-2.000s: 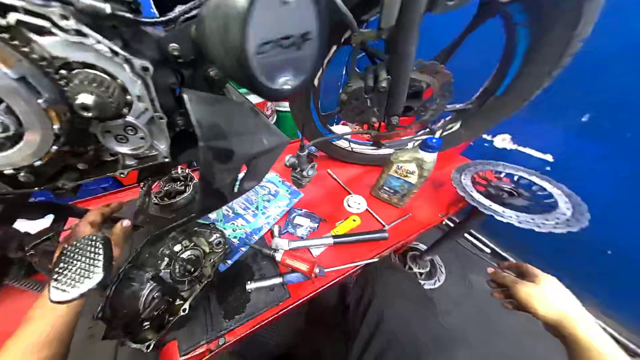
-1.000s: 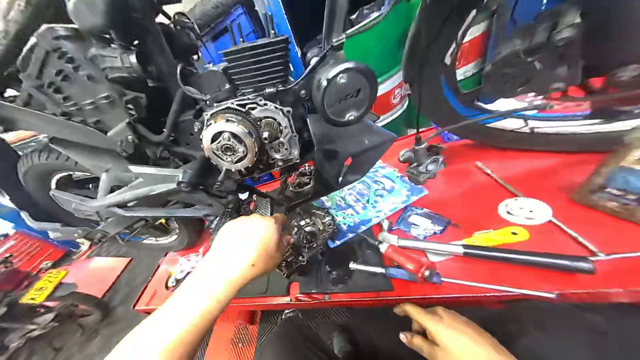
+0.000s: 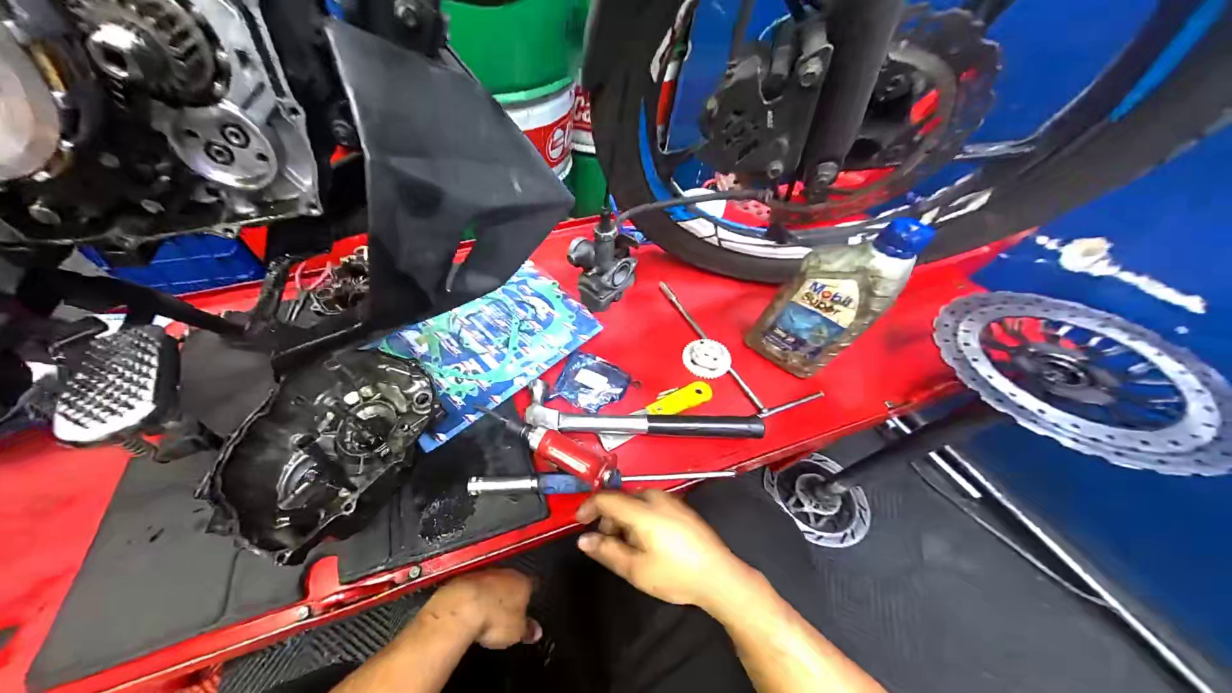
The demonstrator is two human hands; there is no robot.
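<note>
My right hand (image 3: 659,544) is over the red bench's front edge, its fingertips close to a red-handled screwdriver (image 3: 570,456) and a blue-handled tool (image 3: 558,483). Nothing shows in its partly curled fingers. My left hand (image 3: 493,606) hangs in front of the edge with fingers curled; whether it holds anything is hidden. A hammer (image 3: 664,424) lies behind the screwdriver, near a yellow-handled tool (image 3: 685,397). To the left, an engine side cover (image 3: 337,443) lies on a black mat (image 3: 154,539). Behind it are green gaskets on a blue printed sheet (image 3: 510,337).
A motorcycle engine (image 3: 231,144) and black plastic shroud (image 3: 423,164) overhang the bench at left. A carburetor (image 3: 604,265) hangs behind the tools. An oil bottle (image 3: 833,298), a small sprocket (image 3: 706,358) and a T-handle rod (image 3: 741,385) lie rightward. A front wheel (image 3: 712,250) stands behind.
The view has swung back toward the right and closer to the bench. My left hand, beside the engine cover a second ago, is now in front of the bench edge. My right hand is now beside the screwdrivers.
</note>
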